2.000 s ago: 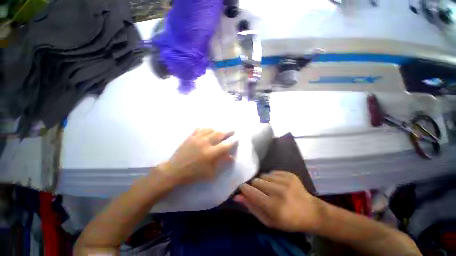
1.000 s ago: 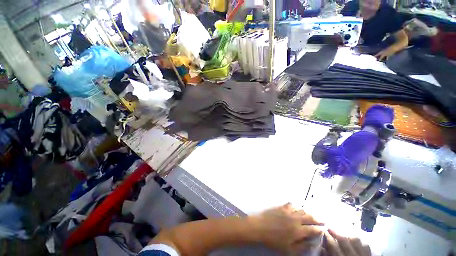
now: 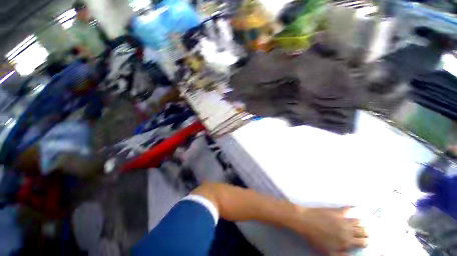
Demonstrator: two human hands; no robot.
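The view is blurred and turned to the left. My left hand lies at the lower right over the bright white table, its fingers pointing right. Whether it holds cloth under the palm cannot be told; no cut piece shows clearly against the glare. My right hand is out of the picture. The purple tassel is cut off by the right edge, with blurred grey machine parts below it.
A stack of dark cut panels lies at the table's back. Folded dark pieces are at far right. Left of the table are heaps of cloth, a red strip and a blue bag. A blurred person is at the upper left.
The view has swung further left, so the machine and tassel have shifted to the right edge. My right hand has gone out of view. More of my left sleeve shows.
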